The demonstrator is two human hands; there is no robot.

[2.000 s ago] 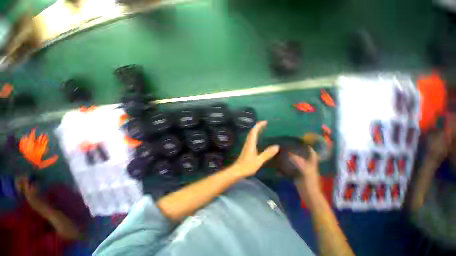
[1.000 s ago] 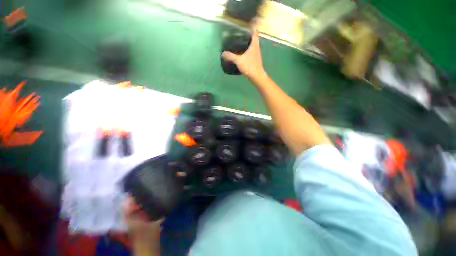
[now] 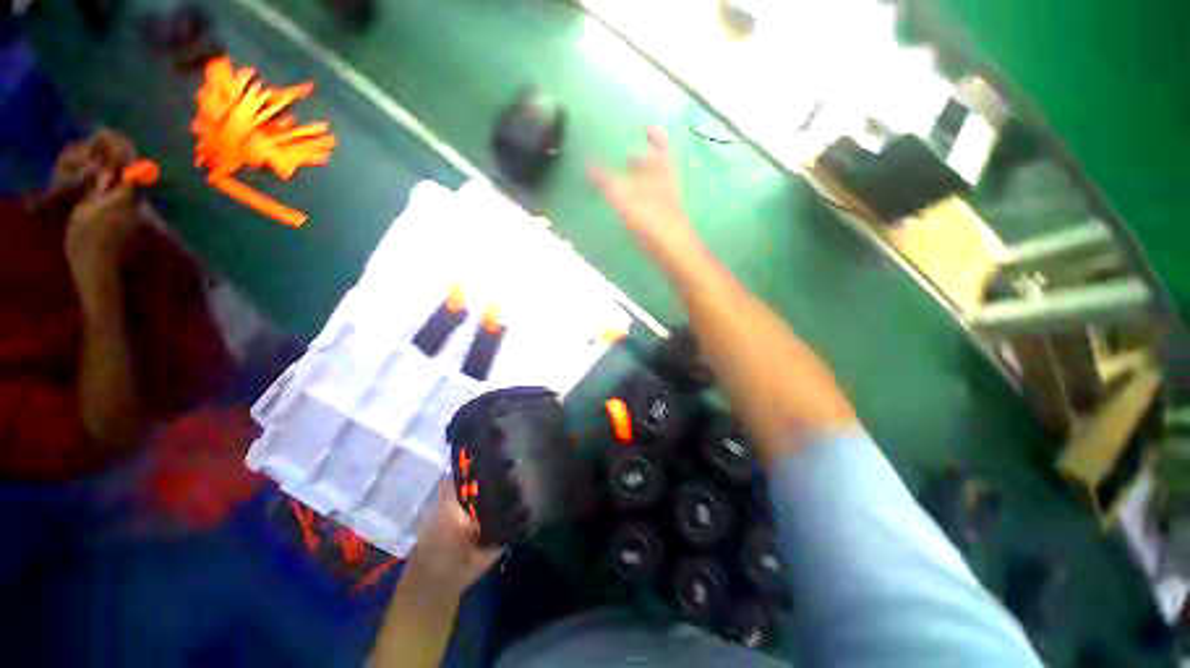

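My left hand (image 3: 450, 542) holds a black speaker body (image 3: 522, 457) by its lower left side, over the right edge of the white tray. Orange marks show on the body's left face. My right hand (image 3: 642, 193) reaches out over the green bench, fingers spread and empty, somewhat blurred. A separate black unit (image 3: 529, 135) stands on the bench to the left of it, apart from the fingers. Black speaker units (image 3: 702, 512) cluster upright in front of me, round ends up, partly hidden by my right arm. An orange strap (image 3: 619, 419) sticks out at the cluster's left side.
The white tray (image 3: 352, 405) holds two dark inserts with orange tips (image 3: 483, 346). Loose orange straps (image 3: 255, 124) lie spread at the upper left. A person in red sleeves (image 3: 105, 326) works at the left. A lit ledge with an open cardboard box (image 3: 953, 242) runs along the upper right.
The view has swung left. My right hand no longer holds the black unit it gripped over the bench. My left hand still holds the speaker body, now with its orange-marked face showing.
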